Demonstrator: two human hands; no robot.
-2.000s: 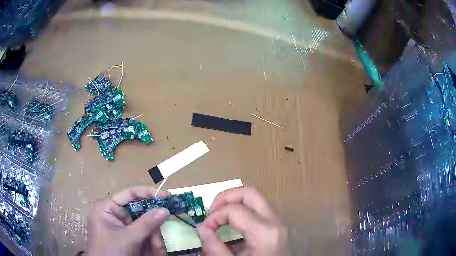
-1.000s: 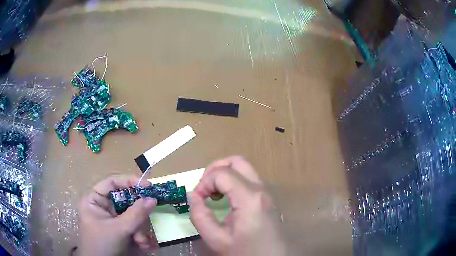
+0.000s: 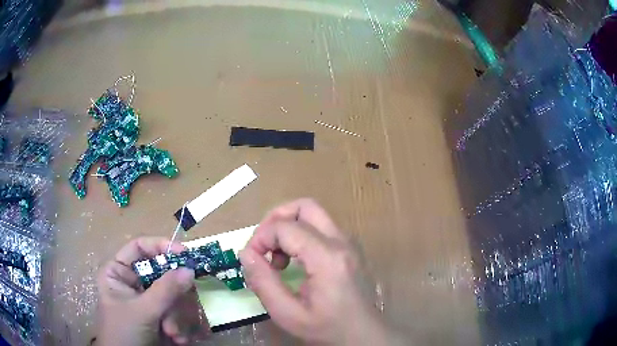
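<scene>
My left hand (image 3: 149, 290) grips a green circuit board (image 3: 196, 262) near the bottom of the view, thumb on top. A thin whitish lead wire (image 3: 177, 226) rises from the board. My right hand (image 3: 298, 270) is at the board's right end, thumb and index finger pinched together; whether they hold something small cannot be told. A pale yellow backing sheet (image 3: 230, 303) with a dark lower edge lies under the hands. A white strip with one black end (image 3: 223, 192) lies just beyond the board.
Loose circuit boards (image 3: 122, 145) lie in a pile at left. A black foam strip (image 3: 272, 138), a thin pale scrap (image 3: 338, 128) and a tiny dark piece (image 3: 372, 165) lie mid-table. Clear trays with boards (image 3: 20, 250) stand at far left; shiny clear plastic (image 3: 534, 203) is at right.
The board in my left hand has turned slightly, showing more of its face. My right fingers have moved from its lower edge to its right end. The view has shifted, so table items appear further left.
</scene>
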